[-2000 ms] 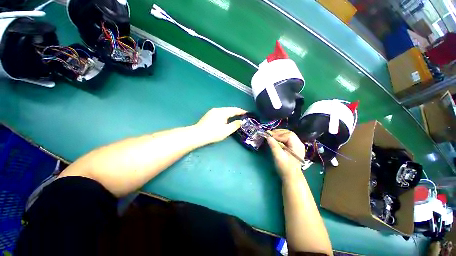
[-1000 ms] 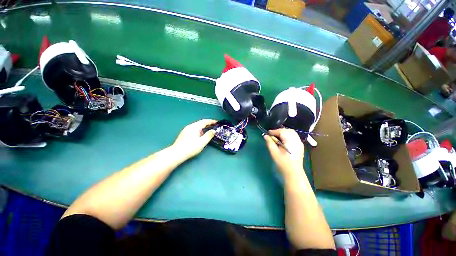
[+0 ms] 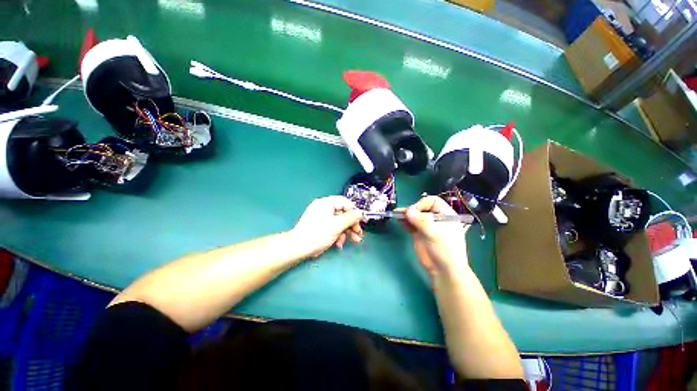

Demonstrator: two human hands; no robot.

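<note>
A black camera head (image 3: 370, 192) with exposed electronics lies on the green bench, joined by thin coloured wires to a white and black camera housing (image 3: 380, 126) with a red end piece. My left hand (image 3: 330, 223) is just in front of the head, its fingertips at the left tip of a slim, silvery tool (image 3: 443, 218). My right hand (image 3: 436, 231) grips this tool, which lies level across the front of the head. Whether my left fingers pinch the tip or a small part there cannot be told.
Another wired housing (image 3: 475, 161) stands to the right, beside an open brown carton (image 3: 524, 237) holding black heads. More units (image 3: 126, 80) lie at the left. A white cable (image 3: 260, 88) lies along the green conveyor (image 3: 321, 61). Blue crates (image 3: 57, 336) are below the bench.
My left hand has let go of the head and moved to the tool's tip. The tool has swung level towards it. The head now lies closer under the housing, which has turned.
</note>
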